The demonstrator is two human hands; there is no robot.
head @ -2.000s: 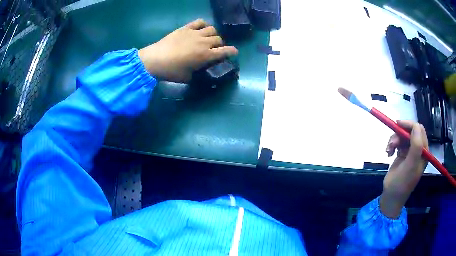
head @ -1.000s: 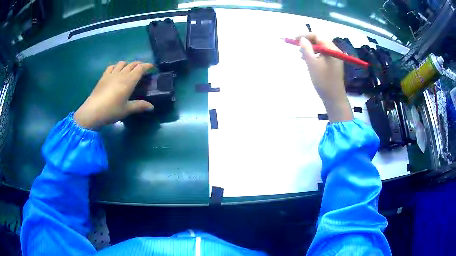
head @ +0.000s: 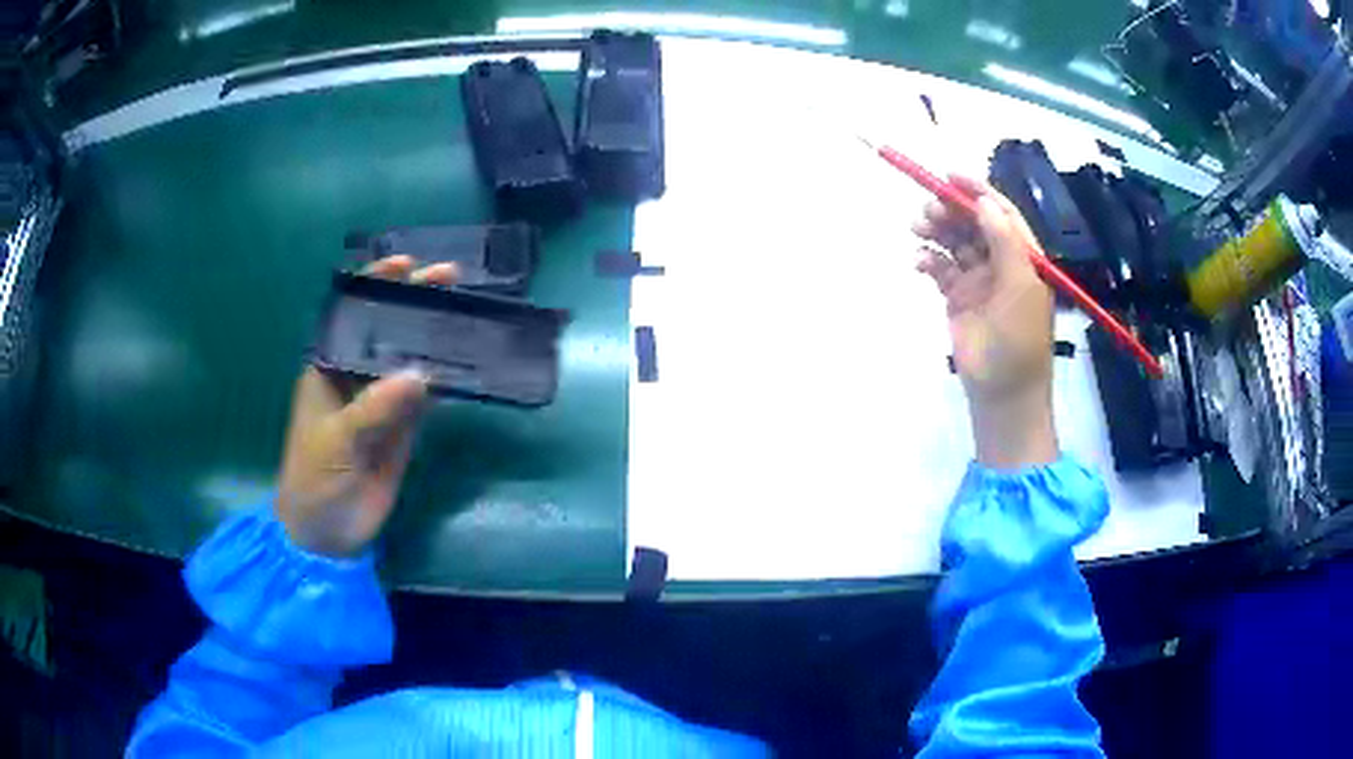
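Observation:
My left hand (head: pixel 349 445) holds a black plastic housing (head: pixel 445 344) with its open inside facing up, above the green mat. Another black housing (head: pixel 490 252) lies on the mat just behind it, partly hidden by the held one. My right hand (head: pixel 987 274) holds a red-handled brush (head: pixel 1091 309) above the white sheet. Its thin tip points up and left, away from the held housing. The bristles are too faint against the white to make out.
Two black housings (head: pixel 620 126) stand at the back of the green mat (head: pixel 193 297). The white sheet (head: pixel 787 371) has black tape pieces (head: pixel 647 353). More black housings (head: pixel 1128 393) and a yellow can (head: pixel 1243 264) are at the right.
My left hand has lifted a housing half and turned its open side up. My right hand has turned over, and the brush slants more steeply.

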